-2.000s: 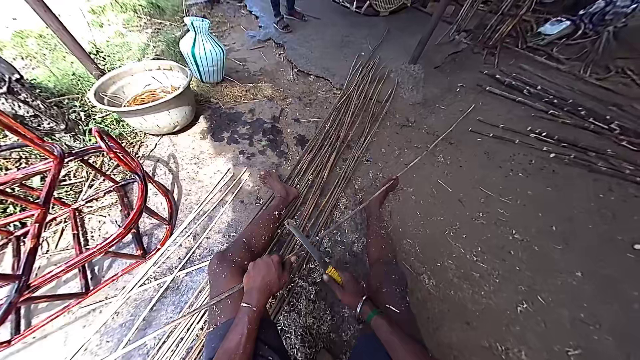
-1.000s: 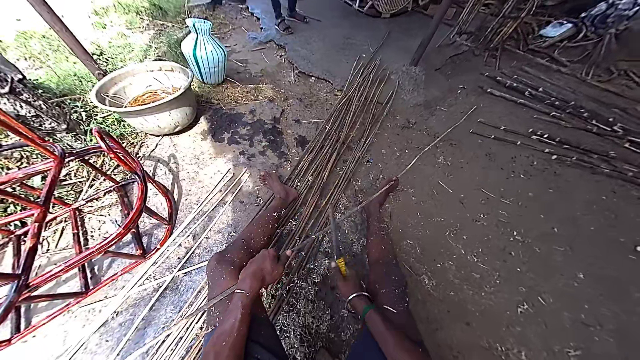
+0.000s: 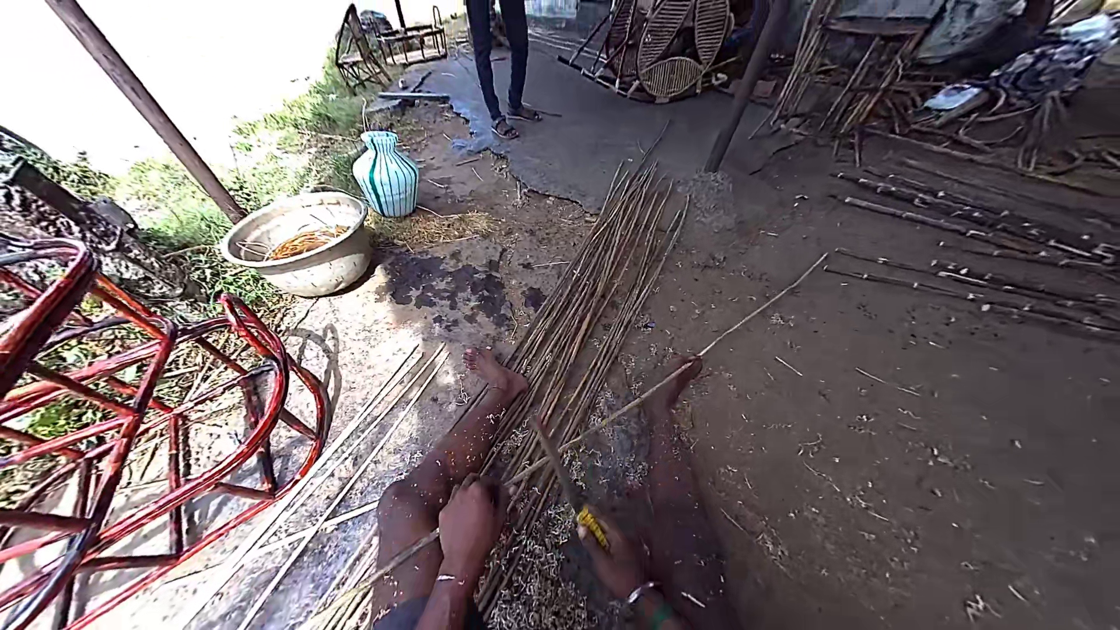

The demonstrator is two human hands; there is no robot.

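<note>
My left hand (image 3: 471,523) is closed around a long thin cane (image 3: 665,378), which slants from lower left, across my lap, up to the right past my right foot. In my right hand (image 3: 617,560) is a knife (image 3: 560,464) with a yellow-wrapped handle; its blade points up and left and crosses the cane just right of my left hand. Whether blade and cane touch cannot be told. Between my outstretched legs lies a bundle of brown canes (image 3: 604,271), with pale shavings scattered on and around it. Paler stripped canes (image 3: 350,446) lie to the left of my left leg.
A red-brown cane frame (image 3: 166,385) stands at the left. Behind it are a pale basin (image 3: 319,267) holding cane strips and a striped pot (image 3: 386,179). A person (image 3: 499,61) stands farther back near a post (image 3: 744,87). Dark canes (image 3: 980,227) lie at the right.
My right hand with the knife has shifted; the blade tip swung from low left to upright, and now leans up-left again. My left hand stays on the cane.
</note>
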